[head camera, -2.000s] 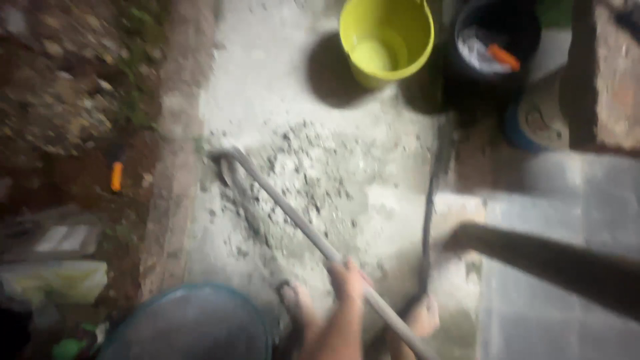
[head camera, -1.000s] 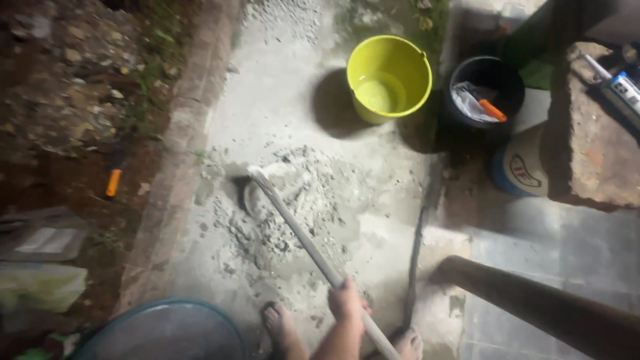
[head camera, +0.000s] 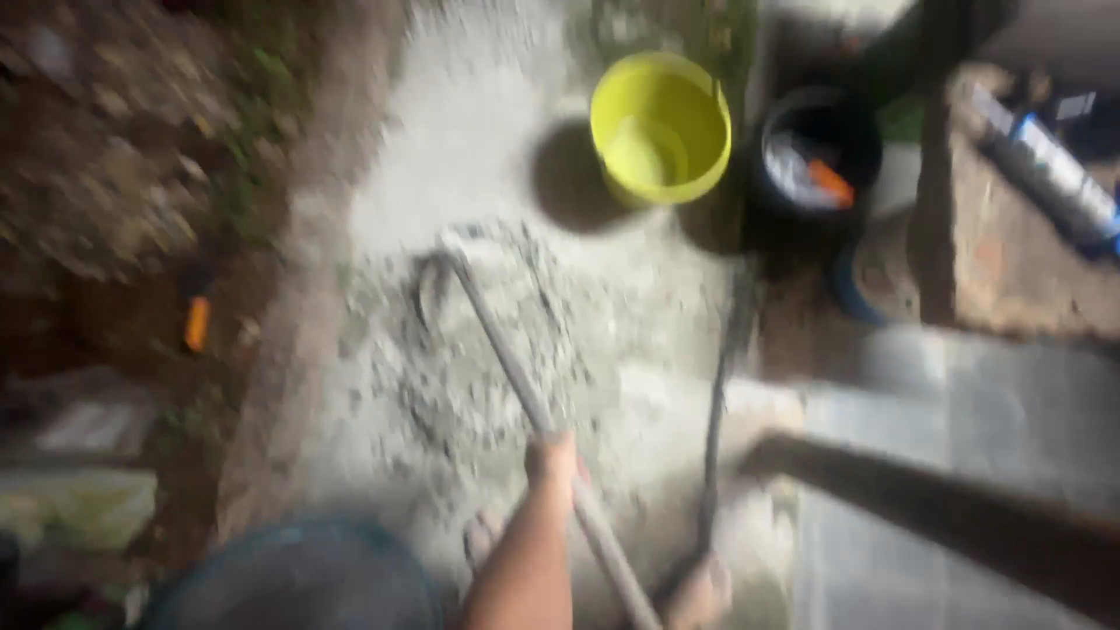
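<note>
My left hand (head camera: 553, 457) is closed around the long pale handle of a hoe (head camera: 503, 346). The handle slants from the lower right up to a blurred head at the upper left, which rests in wet grey mortar (head camera: 499, 385) spread on the concrete. Beyond the mortar, to the right, stands a yellow bucket (head camera: 661, 131) with a little pale content at its bottom. Past the lower edge of the picture the handle's rear end is hidden, and my right hand does not show. Two bare feet show near the mortar's near side.
A black bucket (head camera: 818, 162) holds an orange-handled item. A rough block (head camera: 997, 254) carries a sealant cartridge (head camera: 1063, 166). A dark pole (head camera: 919, 507) crosses grey tiles (head camera: 875, 577). A large round tub (head camera: 306, 577) stands lower left; an orange-handled tool (head camera: 197, 324) lies on soil.
My left hand and the hoe head have moved forward, away from me, since one second ago. The yellow bucket has stayed in place while the view shifted.
</note>
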